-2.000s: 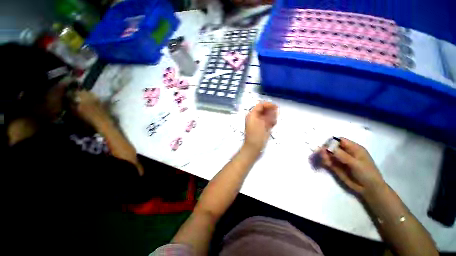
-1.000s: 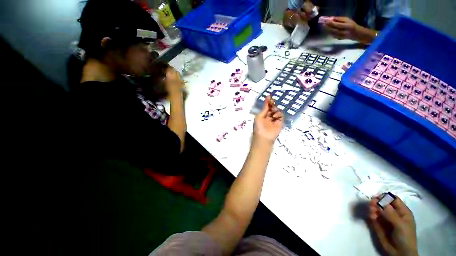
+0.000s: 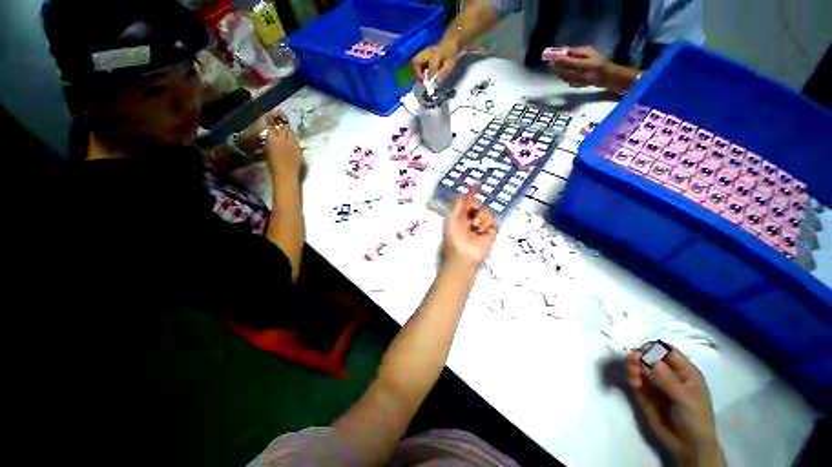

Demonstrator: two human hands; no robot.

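Observation:
My right hand (image 3: 673, 397) holds a small black-framed window piece (image 3: 655, 354) with a pale centre, between thumb and fingers, above the white tabletop. My left hand (image 3: 471, 232) is at the near end of the parts tray (image 3: 511, 150), fingers curled upward; whether something small is between its fingertips cannot be told. The tray holds rows of dark-edged white pieces, with a few pink units (image 3: 525, 151) lying on top. More pink units (image 3: 404, 144) lie loose left of the tray.
A large blue tote (image 3: 675, 219) with rows of pink units stands at right. A small blue tote (image 3: 351, 68) stands at back left. A person's hand (image 3: 436, 62) is at the dispenser bottle (image 3: 435, 123); another person (image 3: 164, 173) sits at left. Film scraps (image 3: 538, 255) and white tissue (image 3: 661, 330) lie on the table.
The view has swung right, then slightly back. My left hand has moved to the tray's near end. My right hand still holds the window piece. The person opposite has reached a hand to the bottle.

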